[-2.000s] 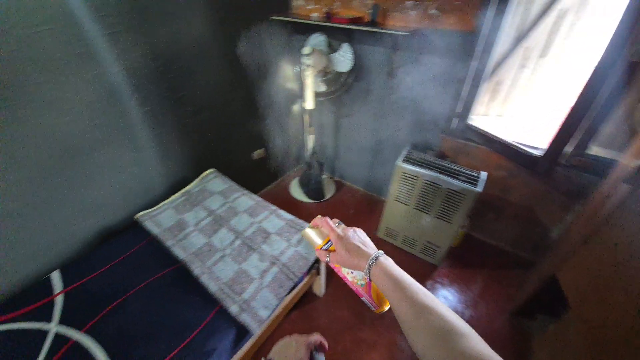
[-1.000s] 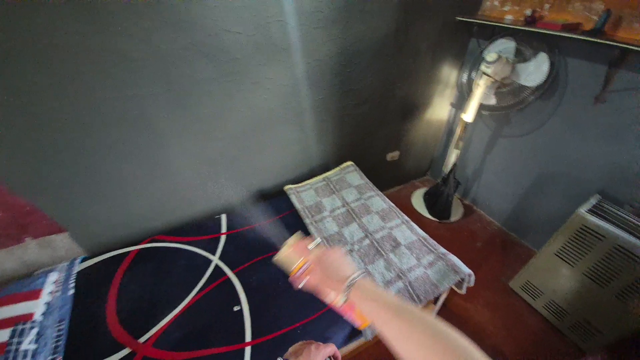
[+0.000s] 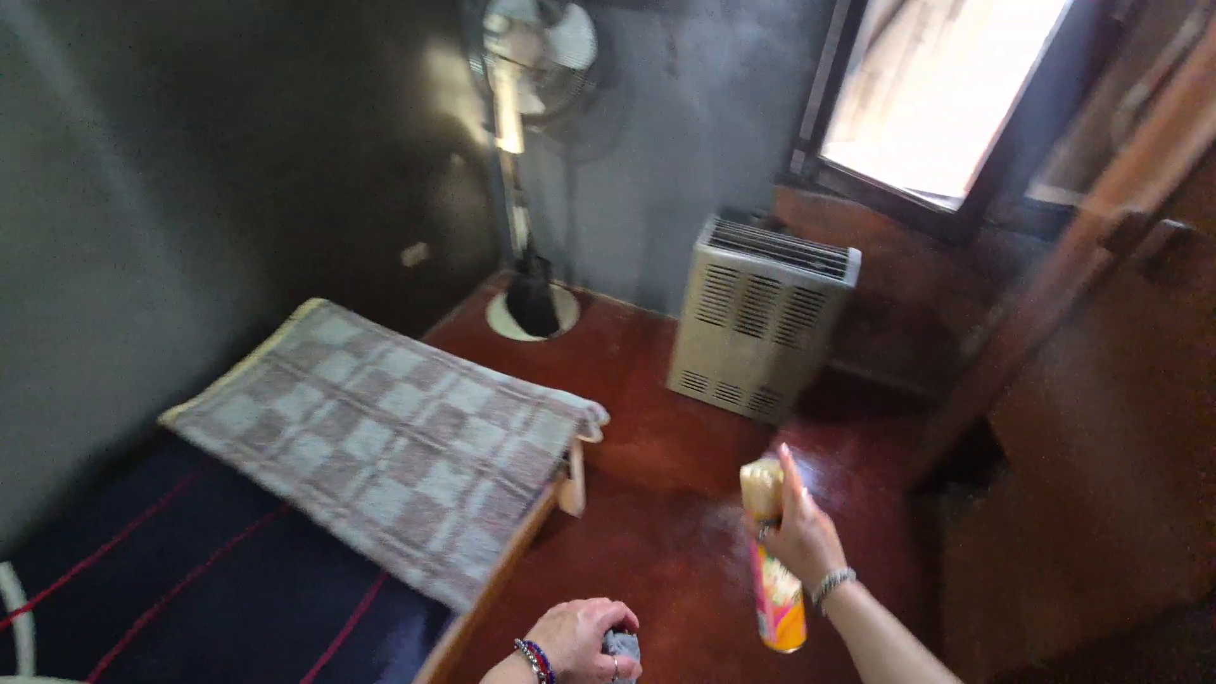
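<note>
My right hand (image 3: 806,541), with a chain bracelet at the wrist, is closed around an aerosol spray can (image 3: 781,594) in orange and pink with a cream cap, held nearly upright over the red floor. Low in the middle, my left hand (image 3: 581,638), wearing a beaded bracelet, grips a small grey object (image 3: 621,654) that I cannot identify. To the left of both hands lies a checkered grey blanket (image 3: 380,437) across the end of a bed with a dark blue cover (image 3: 228,570). Faint haze hangs near the far wall.
A pedestal fan (image 3: 513,104) stands in the far corner on a round base. A beige wall heater (image 3: 755,323) is low on the far wall, with a bright window (image 3: 940,95) above and to its right. The bed's wooden frame (image 3: 503,579) runs beside my left hand.
The view has swung right from the bed since one second ago. My right hand with the spray can has moved from over the bed to over the floor.
</note>
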